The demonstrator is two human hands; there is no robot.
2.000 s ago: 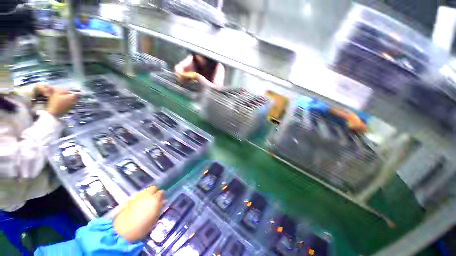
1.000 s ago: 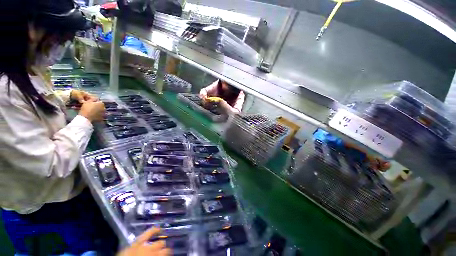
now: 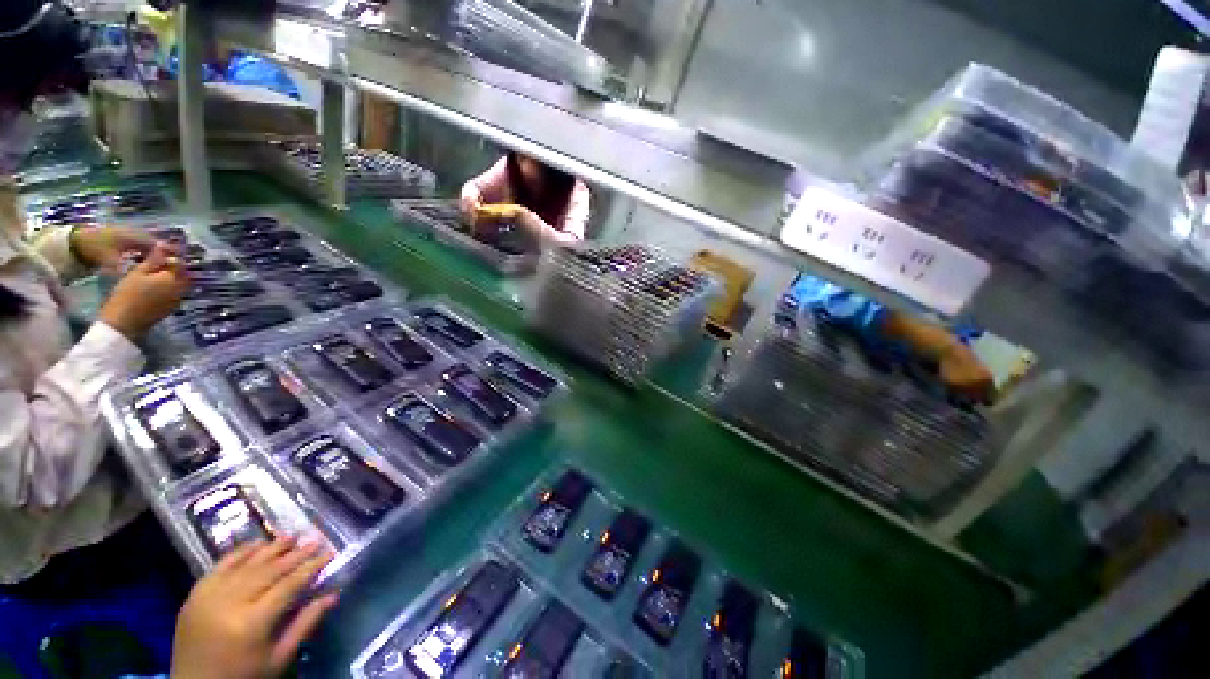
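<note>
A clear blister tray holds two rows of black half-built units in its pockets, such as this unit, and lies at the left. My left hand is at its near corner, fingers spread and touching the edge beside the nearest unit. Its wrist is cut off by the picture's bottom. A second clear tray with open black units, some with orange bits, lies nearer and to the right, partly cut off below. My right hand is not in view.
A person works close at left over another tray. Another person sits across the bench. Stacked trays and a taller stack, with an arm above it, stand behind a pale post. A shelf runs overhead.
One second ago a filled tray lay askew over the left tray; now the trays there look aligned. My left hand is at the left tray's near corner. The view has shifted.
</note>
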